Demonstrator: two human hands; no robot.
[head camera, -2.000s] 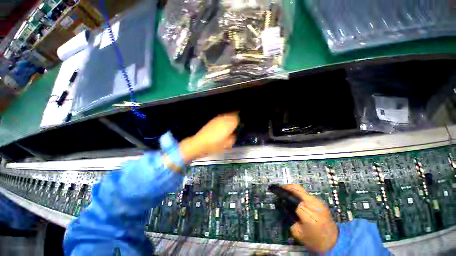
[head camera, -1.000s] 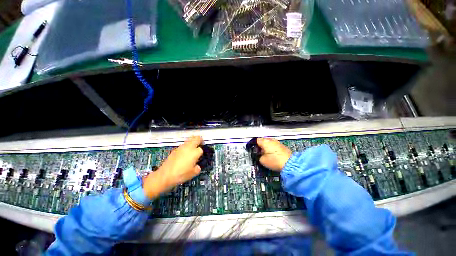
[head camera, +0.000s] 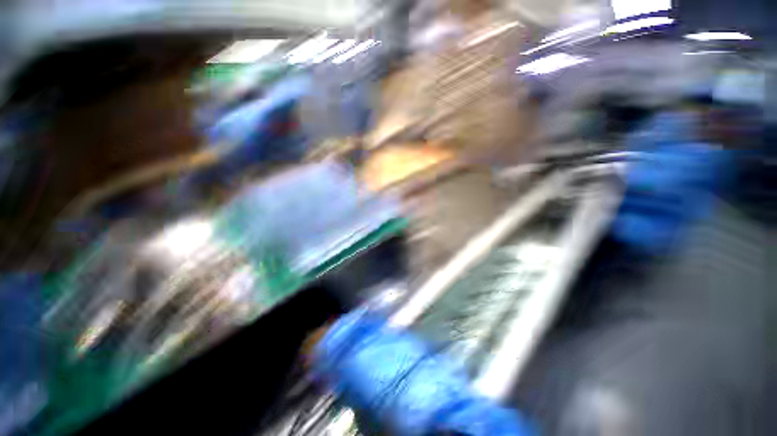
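Observation:
The whole view is strongly blurred. A blue sleeve, apparently on my right arm, reaches in from the bottom edge. Only a small smeared patch of my right hand (head camera: 315, 342) shows at its end, by the dark space under the bench. Its fingers and anything in them cannot be made out. My left hand is not in view. The row of green circuit boards (head camera: 490, 302) runs away to the upper right between pale conveyor rails (head camera: 538, 328).
The green bench (head camera: 77, 400) is at left, bearing blurred bagged metal parts (head camera: 153, 294) and a blister tray (head camera: 298, 213). Brown cartons (head camera: 460, 94) are behind. A person in blue (head camera: 669, 187) is by the line's far end; another blue figure (head camera: 256, 119) is upper left.
The view has swung to the right along the line and tilted. My left hand has left the picture. My right hand no longer shows over the boards.

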